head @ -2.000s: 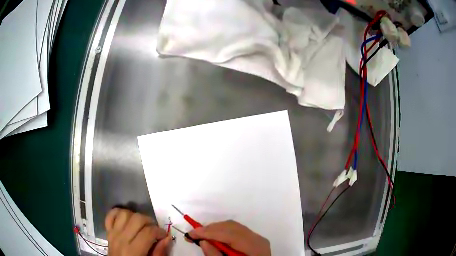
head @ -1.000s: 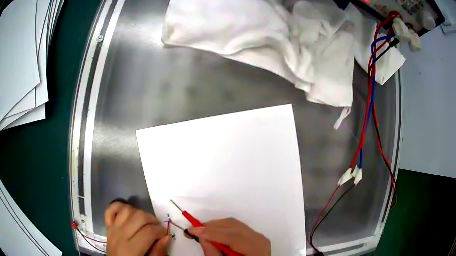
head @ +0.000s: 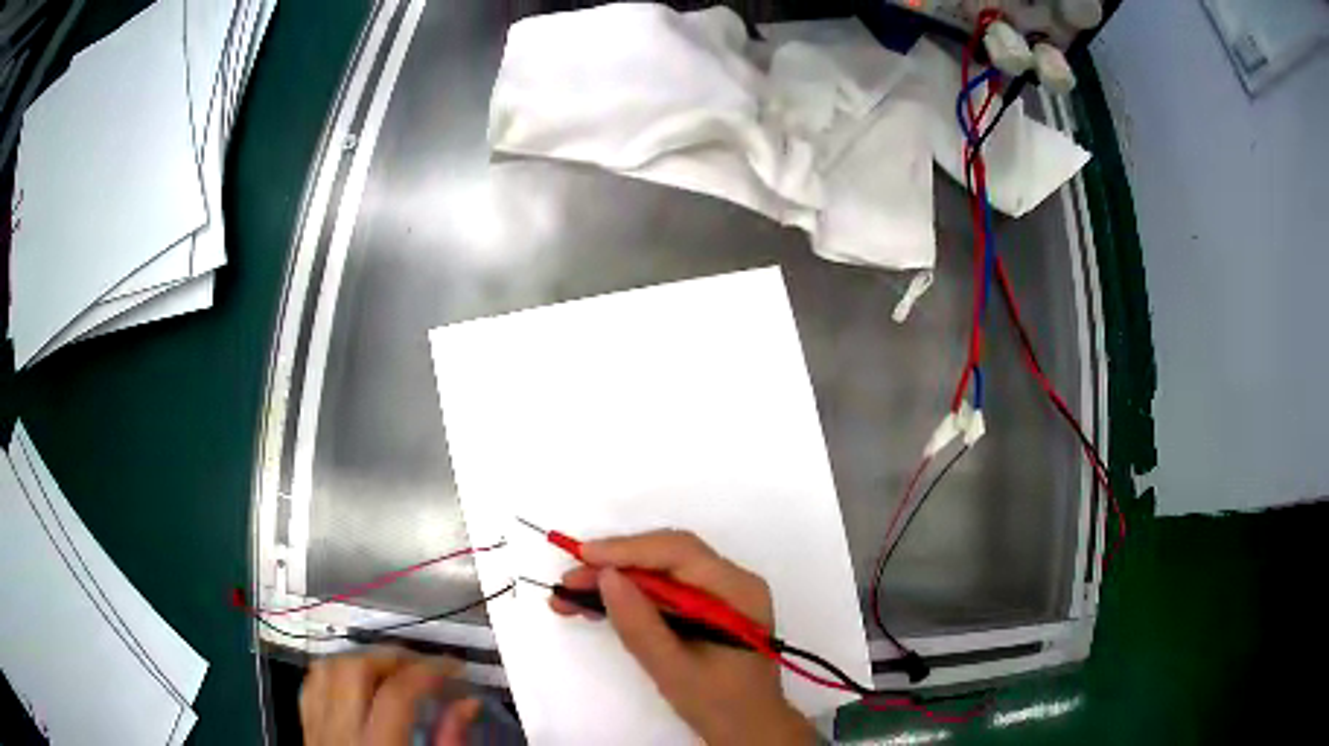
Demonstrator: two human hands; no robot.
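Note:
A white panel lies on the grey glassy light box. My right hand holds a red test probe and a black test probe together like pens. Their metal tips point left over the panel's left part, near the ends of a thin red lead wire and a thin black lead wire. Whether the tips touch anything is unclear. My left hand is at the bottom edge, partly cut off and blurred, below the box's front frame; its grip is unclear.
A crumpled white cloth lies at the back of the box. Red, blue and black cables run down the right side to white connectors. White panel stacks are on the green bench at left. Part of a tester shows at top right.
My left hand has moved down, away from the panel edge and probes. The lead wires now stretch left across the box's frame. The probe tips have moved slightly up. The view has shifted.

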